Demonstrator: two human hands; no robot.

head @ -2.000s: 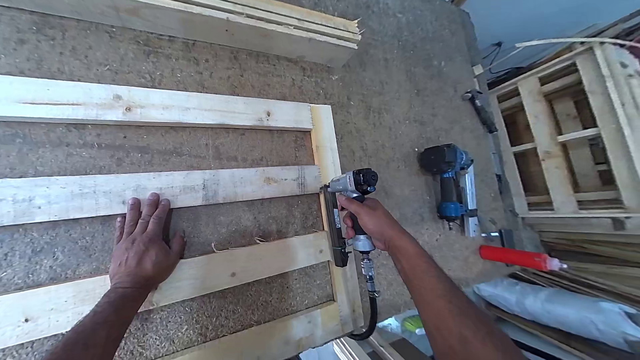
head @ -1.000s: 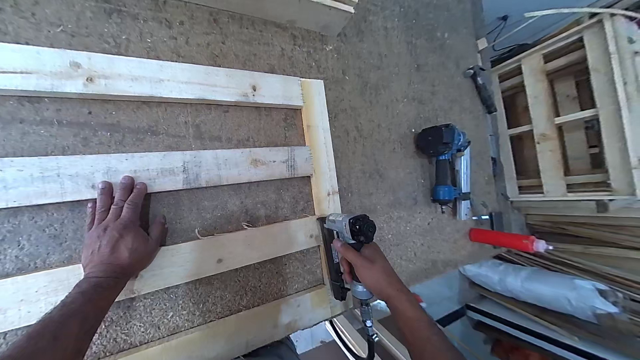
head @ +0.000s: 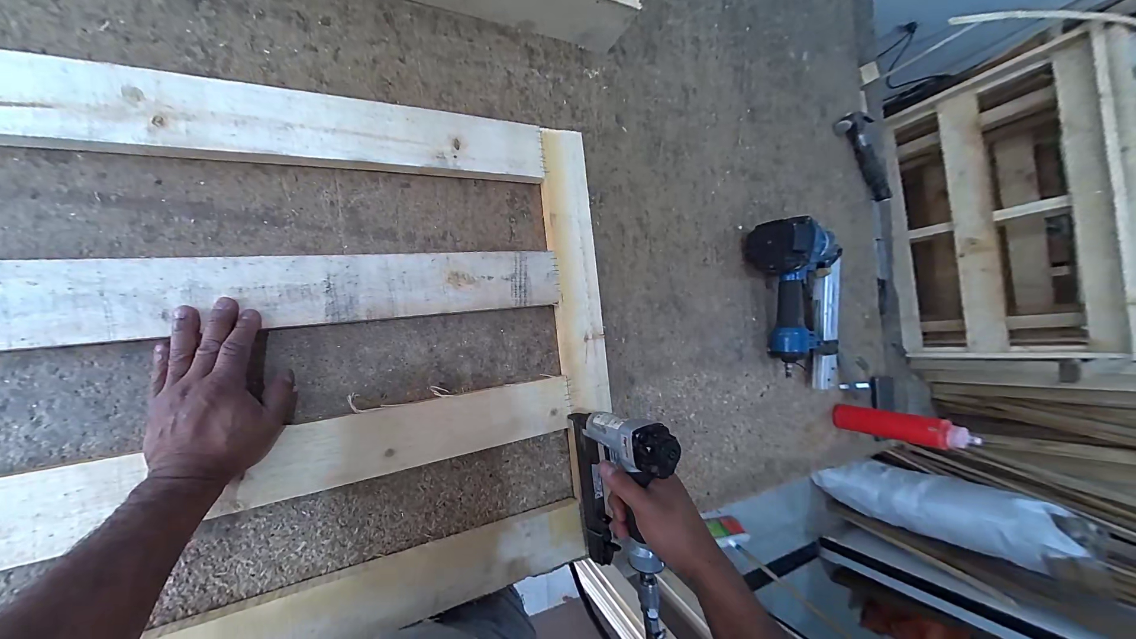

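My right hand (head: 652, 515) grips a pneumatic stapler (head: 626, 461), grey and black, with an air hose fitting below the handle. Its nose rests where the third wooden slat (head: 426, 430) meets the upright end board (head: 577, 266). My left hand (head: 213, 390) lies flat, fingers spread, across the third slat, its fingertips on the lower edge of the second slat (head: 390, 288). A top slat (head: 311, 124) and a bottom slat (head: 399, 577) also run to the end board.
On the particleboard surface (head: 683, 177), right of the frame, lie a blue and black nail gun (head: 790, 284), a hammer (head: 863, 155) and a red bottle (head: 896, 427). Slatted wooden frames (head: 976, 231), thin strips and a white plastic bundle (head: 950, 510) sit further right. Stacked timber (head: 550, 18) is at the top.
My right hand has moved the stapler down the end board, from the second slat's end to the third slat's. My left hand stays on the slats.
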